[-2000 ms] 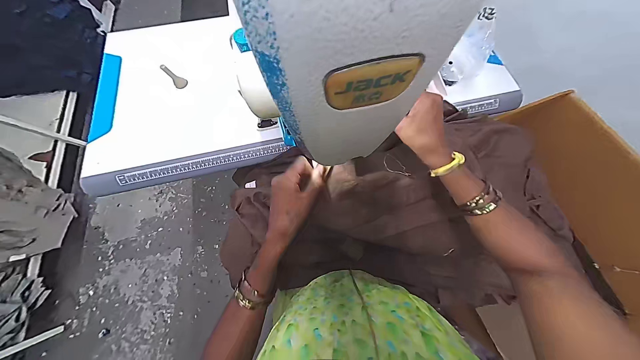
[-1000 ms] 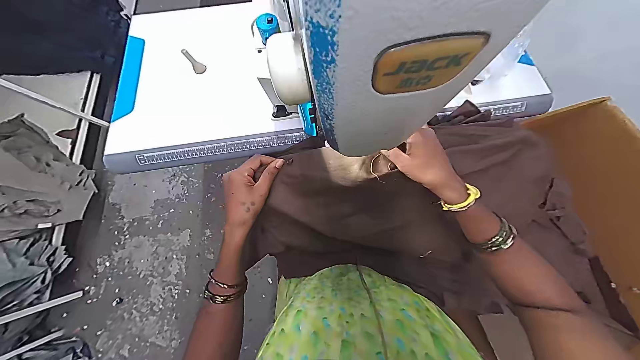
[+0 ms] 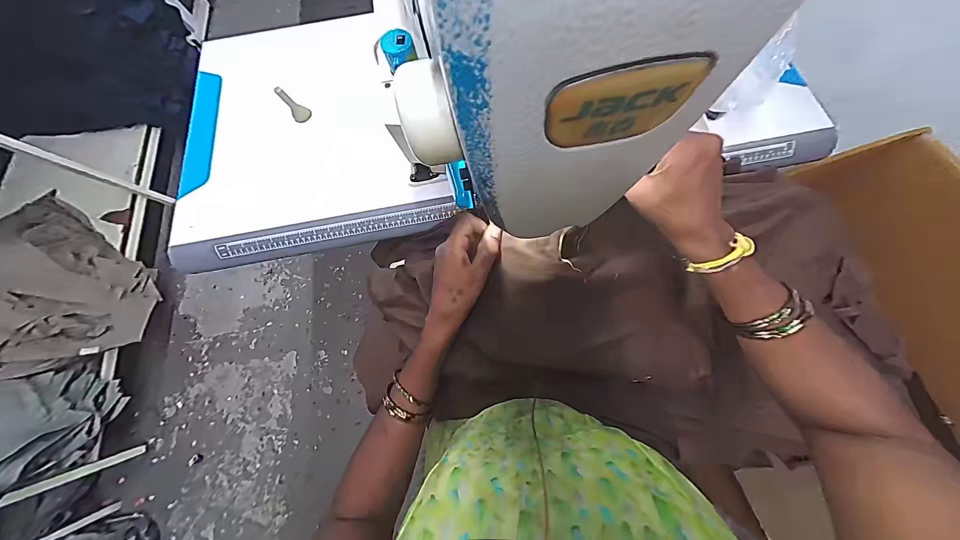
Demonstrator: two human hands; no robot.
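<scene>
Brown fabric [image 3: 592, 330] lies over my lap and runs up under the head of a Jack sewing machine [image 3: 540, 112]. Just left of the machine head's lower end, my left hand [image 3: 461, 270] pinches the fabric's edge between thumb and fingers. On the right side of the head is my right hand [image 3: 686, 187], its fingers curled in at the far edge of the fabric; what they hold is partly hidden behind the machine. Between the hands a pale loop of thread or trim [image 3: 564, 247] shows on the fabric. The needle area is hidden by the machine head.
The white machine table [image 3: 300, 165] has a printed ruler along its front edge and a small spoon-shaped object [image 3: 292, 105] on top. A cardboard box [image 3: 885, 210] stands at the right. Grey fabric pieces [image 3: 67, 277] lie on a rack at the left. A clear plastic bag [image 3: 761, 67] is behind the machine.
My left hand has moved right, in close to the machine head. The right hand has moved up and away from the thread loop beside which it was a second ago.
</scene>
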